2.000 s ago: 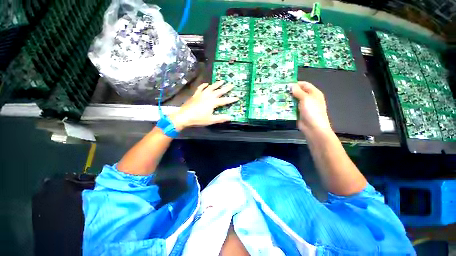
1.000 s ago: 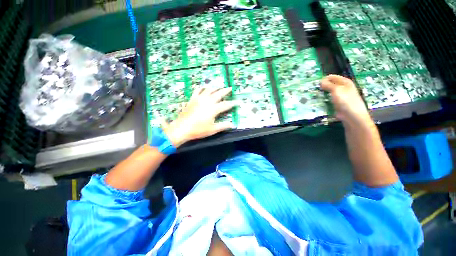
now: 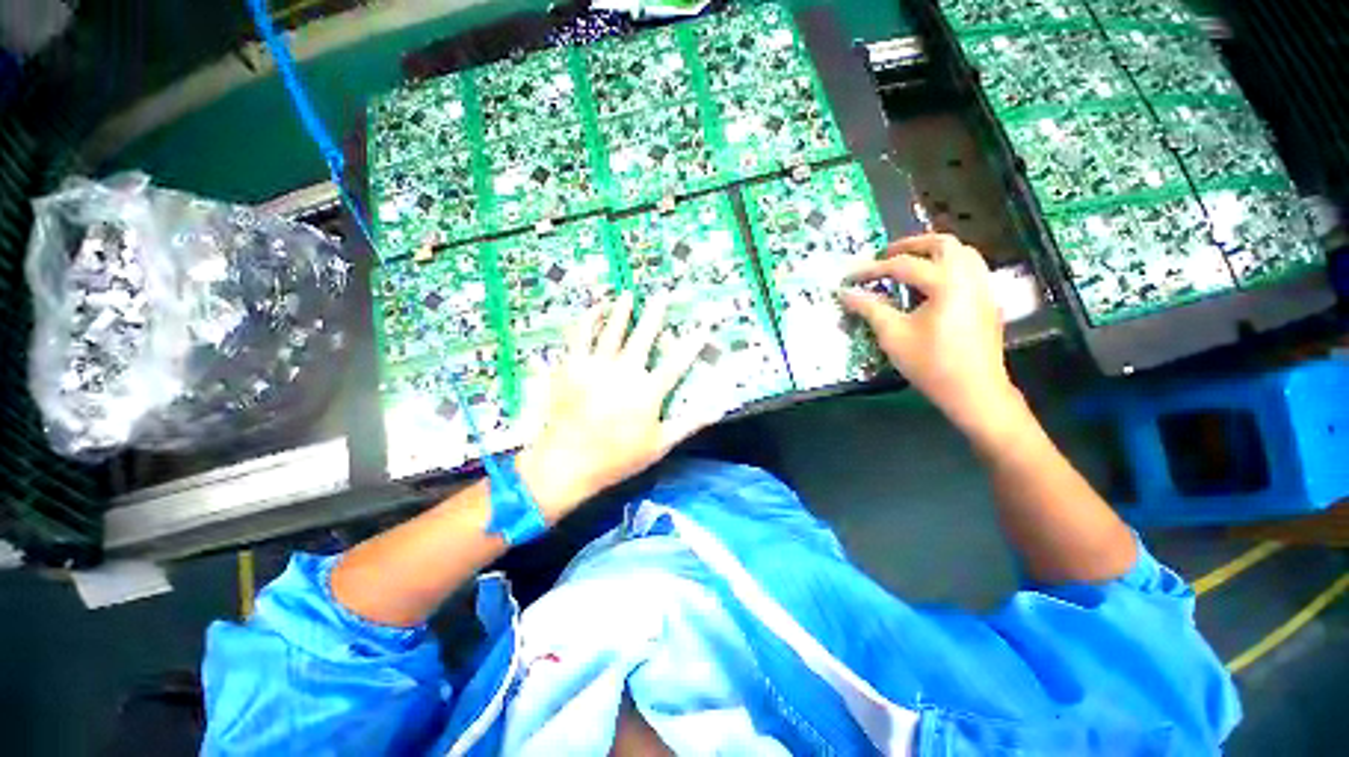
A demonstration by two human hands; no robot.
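Observation:
Green PCB panels [image 3: 548, 141] lie in two rows on a black tray in front of me. My left hand [image 3: 604, 399] rests palm down, fingers spread, over the front row; nothing shows in it, and its palm side is hidden. My right hand [image 3: 935, 318] is over the right end of the front-row panel [image 3: 814, 244], thumb and fingertips close together. Whether something small is between them I cannot tell. A blue wrist strap [image 3: 514, 500] with a thin blue cord is on my left wrist.
A clear bag of small silvery parts [image 3: 193, 318] lies left of the tray. A neighbouring tray of PCB panels [image 3: 1139, 163] is at the right. A metal rail [image 3: 237, 496] runs along the front left edge. A blue stool-like object [image 3: 1235, 444] stands below right.
The view has shifted and tilted. A panel formerly lifted over the front row now lies at its right end. My right hand has moved from the panel's right edge to over its surface.

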